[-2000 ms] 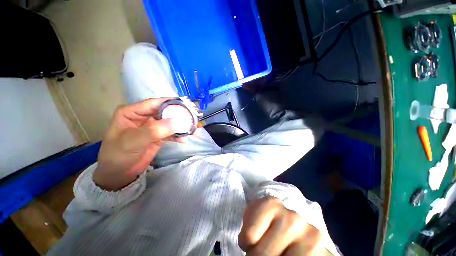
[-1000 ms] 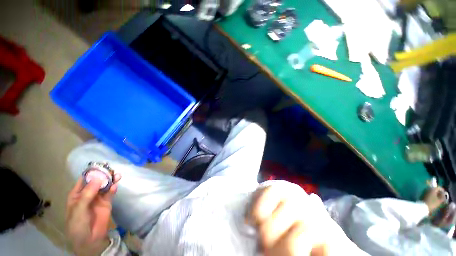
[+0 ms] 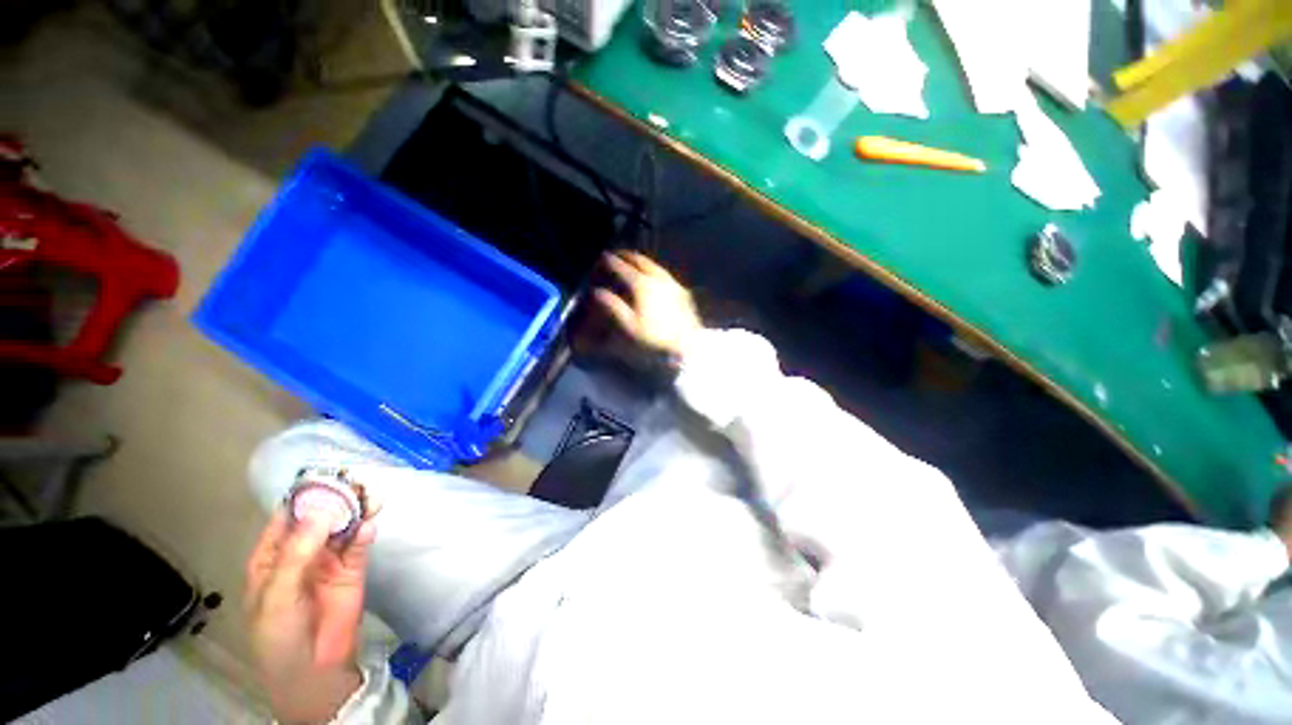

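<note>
My left hand [image 3: 315,602] holds a round unit [image 3: 326,506] with a pinkish-white face and metal rim above my knee, at the lower left. The thumb lies on its face. My right hand [image 3: 645,309] reaches down beside the blue bin's right corner, at the dark box's edge. Its fingers are bent and partly in shadow; I cannot tell whether they hold anything. The blue bin [image 3: 390,305] looks nearly empty. A blue-handled tool [image 3: 486,429] with a thin metal nozzle is at its near rim.
The green bench [image 3: 850,234] bears shiny round units [image 3: 741,64], another unit [image 3: 1051,255], a clear syringe barrel [image 3: 811,135], an orange rod [image 3: 921,153] and torn paper [image 3: 879,64]. A red stool [image 3: 106,283] stands left. Another person's sleeve [image 3: 1148,588] is at the lower right.
My right hand has moved from in front of my lap up to the bin's right side. My left hand still holds the unit. The view has turned, showing more bench and the other person's sleeve.
</note>
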